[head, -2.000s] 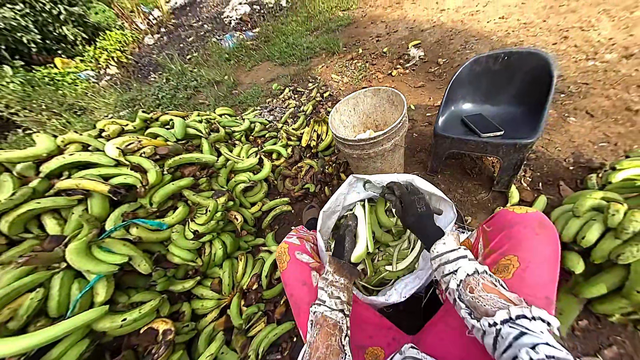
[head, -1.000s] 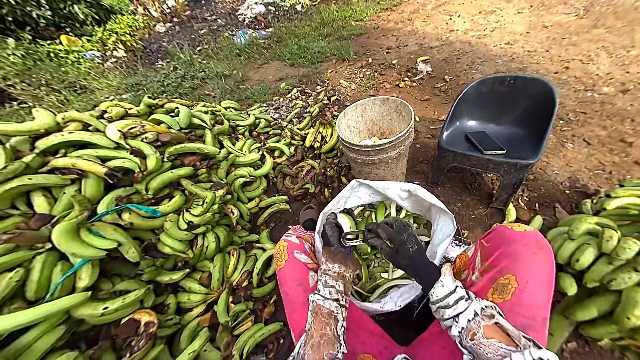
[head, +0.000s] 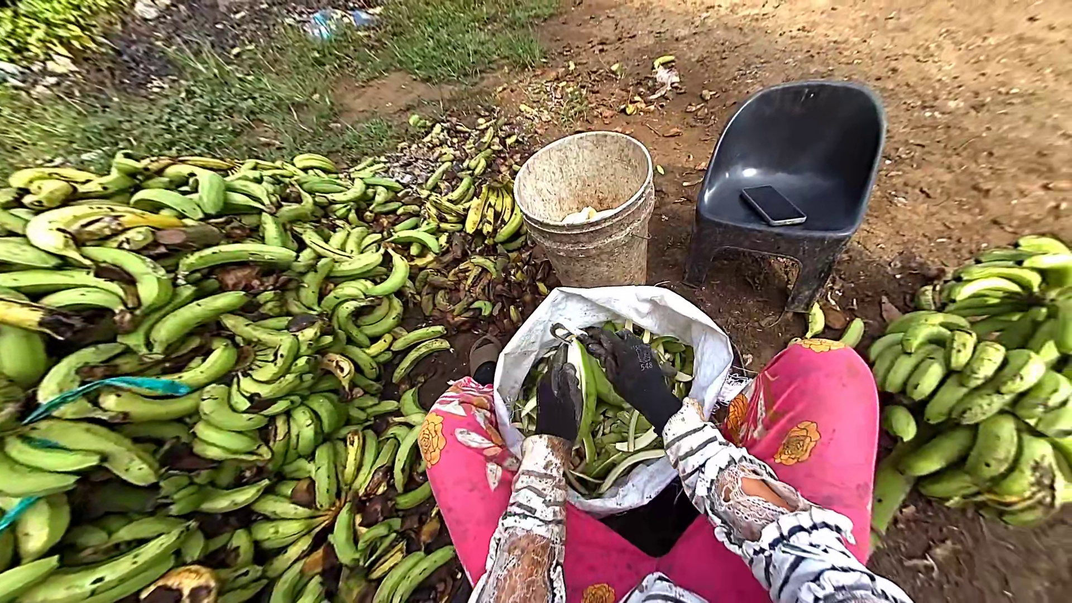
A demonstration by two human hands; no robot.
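My left hand [head: 559, 400], in a black glove, holds a partly peeled green plantain [head: 584, 381] over the mouth of a white woven sack [head: 708, 347]. The plantain's far end shows pale flesh. My right hand [head: 634, 374], also black-gloved, is on the plantain's far end, its fingers closed on a peeler [head: 563, 332] whose metal loop sticks out past the fingertips; its handle is hidden. Green peel strips [head: 624, 469] fill the sack, which stands between my knees.
A big heap of green plantains [head: 251, 360] lies at the left, and more bunches [head: 988, 368] at the right. Beyond the sack stand a dirty bucket [head: 586, 230] with pale pieces inside and a black plastic chair [head: 796, 159] bearing a phone [head: 773, 206].
My right hand has moved away from me over the sack, toward the plantain's far end, since a second ago. The peeler shows less than it did then.
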